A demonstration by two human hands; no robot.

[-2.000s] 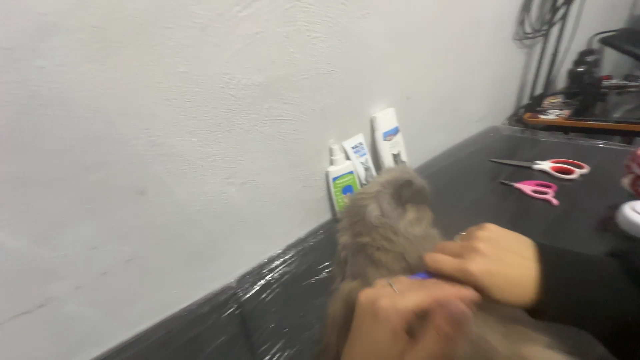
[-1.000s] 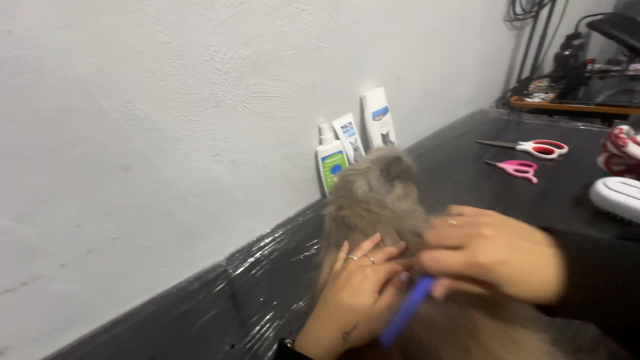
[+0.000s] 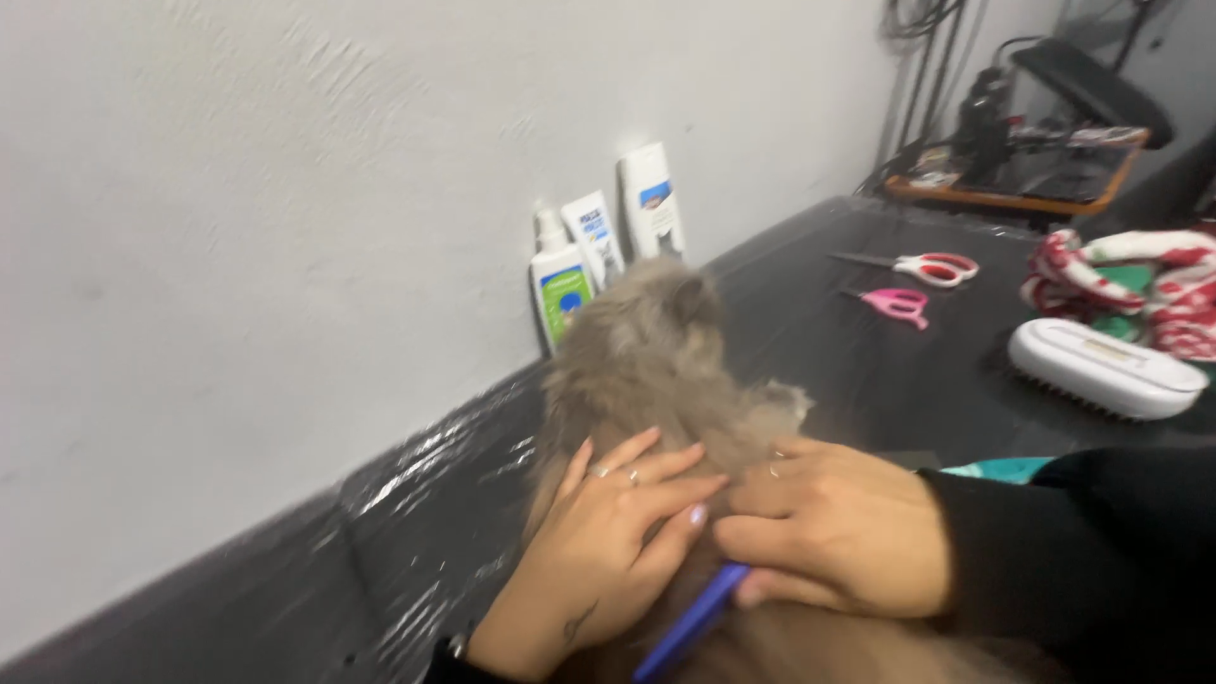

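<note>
A long-haired grey-brown cat (image 3: 655, 370) is on the black table, facing away toward the wall, its body running out of view at the bottom. My left hand (image 3: 617, 532) lies with fingers spread on the fur of its back, holding nothing. Close beside it on the right, my right hand (image 3: 836, 532) grips a blue comb (image 3: 692, 622), whose working edge is blurred and partly out of view. The fingertips of my right hand are against the fur.
A spray bottle (image 3: 562, 285), a tube (image 3: 596, 237) and a white bottle (image 3: 652, 204) lean on the wall. At right are red-handled scissors (image 3: 936, 269), pink scissors (image 3: 898, 304), a white brush (image 3: 1107, 370), a red-and-white cloth (image 3: 1178, 275) and a teal item (image 3: 1002, 469).
Two seconds ago my left hand was lower and partly over the comb; it now rests spread on the cat's back. My right hand still holds the comb. More of the table's right side shows.
</note>
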